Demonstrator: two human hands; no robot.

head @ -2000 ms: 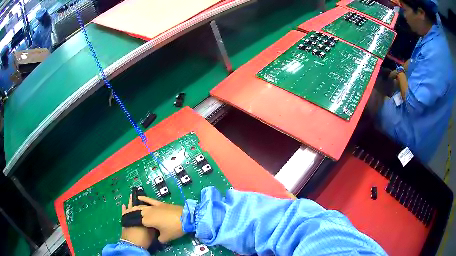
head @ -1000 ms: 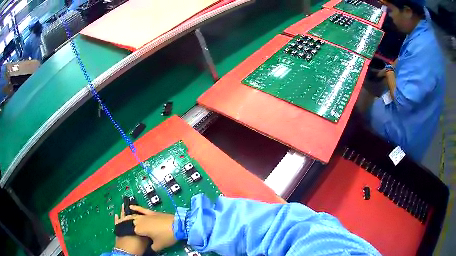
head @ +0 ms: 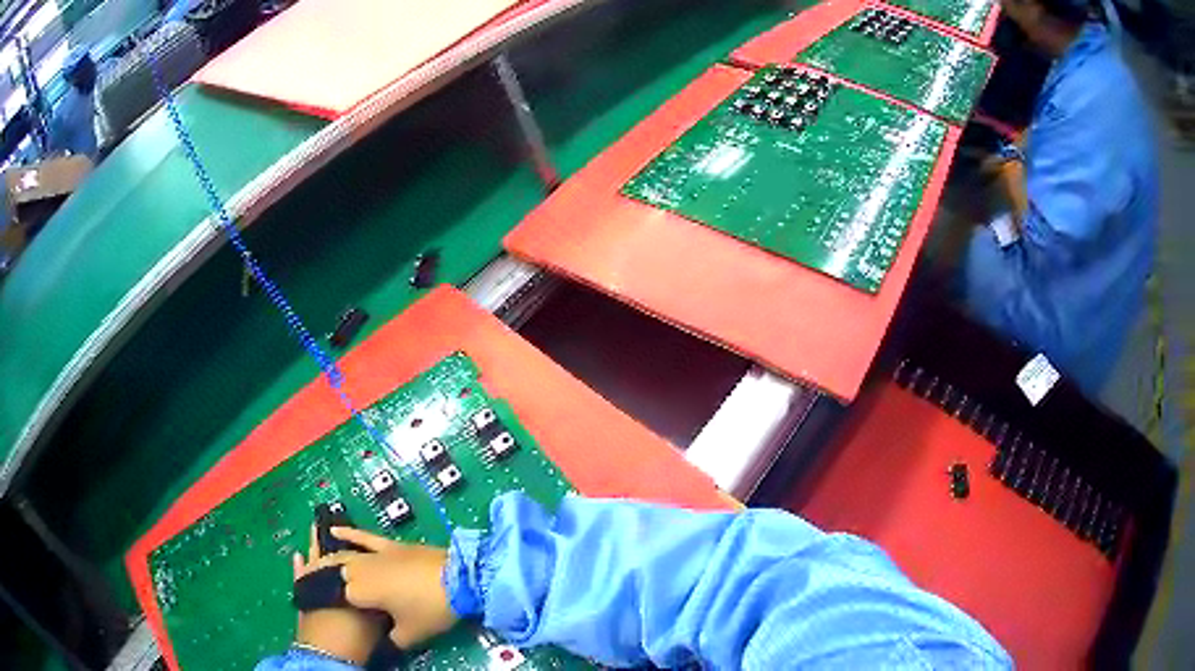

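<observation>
The green circuit board lies on a red mat at the lower left. Several power components stand on it in pairs, black with pale faces. One more shows below my right sleeve. My right hand, with black finger covers, reaches across the board beside these components. My left hand is partly under it, wrist and cuff at the bottom edge. The hands overlap, and dark finger covers hide the fingertips. I cannot tell if either holds a component.
A component tray with black parts in rows is at the right. More boards on red mats run up the line. A person in blue stands at the right. A coiled blue cord crosses the view. Spare components lie on the green shelf.
The view has shifted, so boards, tray and shelf sit further left in the picture. Both hands stay overlapped at about the same place on the board.
</observation>
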